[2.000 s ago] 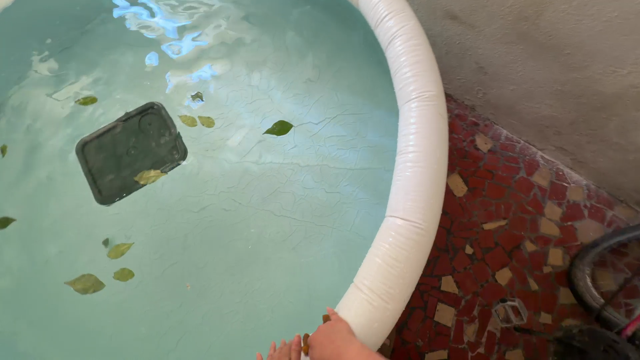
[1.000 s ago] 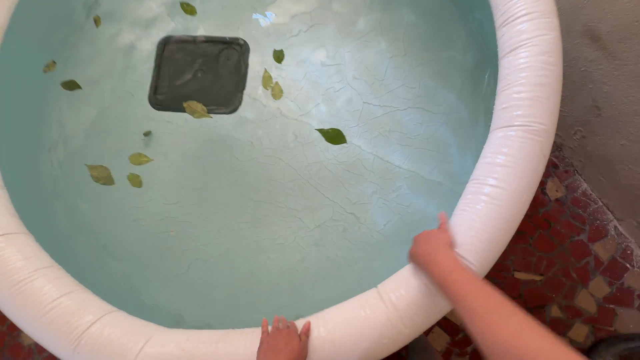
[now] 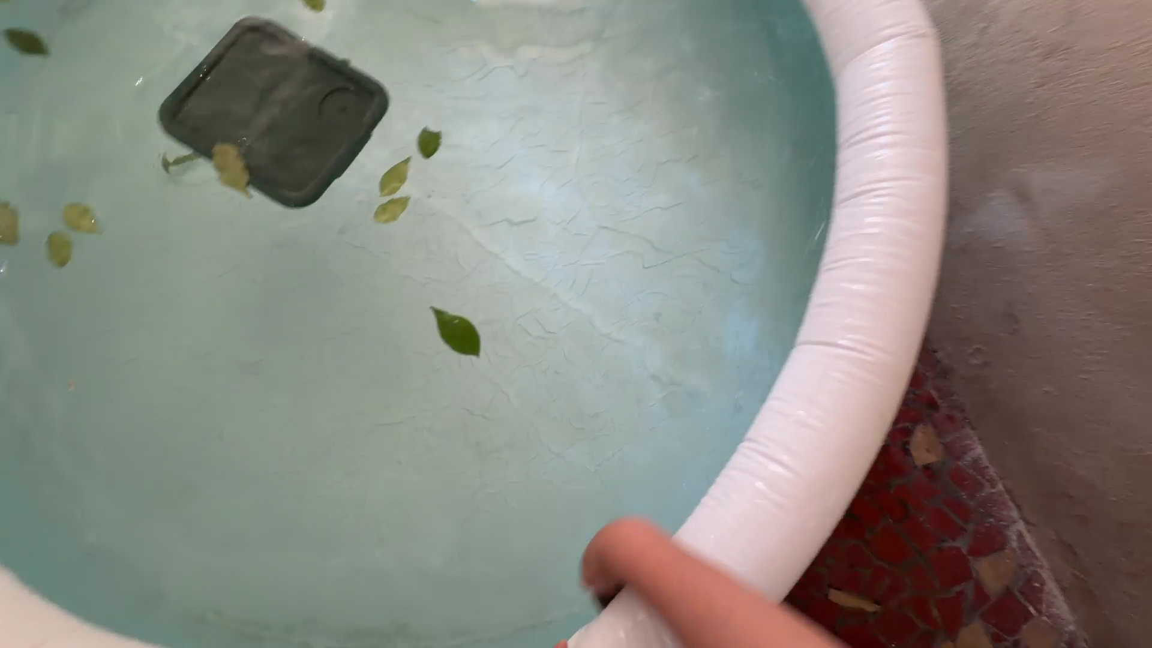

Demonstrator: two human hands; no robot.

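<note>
My right hand (image 3: pixel 621 558) is blurred at the bottom, bent over the inner edge of the pool's white inflatable rim (image 3: pixel 864 270). Its fingers are mostly hidden, and a small dark patch shows beneath it, too unclear to name. Of my left hand, at most a tiny bit of skin shows at the bottom edge, beside the rim. A green leaf (image 3: pixel 458 332) lies in the water above and left of my right hand. Farther up left is a dark, square plastic lid or tray (image 3: pixel 279 112) with a yellowish leaf (image 3: pixel 230 168) at its lower edge.
More leaves (image 3: pixel 393 177) are scattered over the water, several near the left edge (image 3: pixel 80 218). The pale pool bottom is wrinkled. A rough plastered wall (image 3: pixel 1053 270) stands close on the right, above a red and tan mosaic tile floor (image 3: pixel 945 540) outside the rim.
The left hand, seen on the near rim one second ago, has all but left the view. The right hand's raised finger no longer shows. The view has turned and shifted.
</note>
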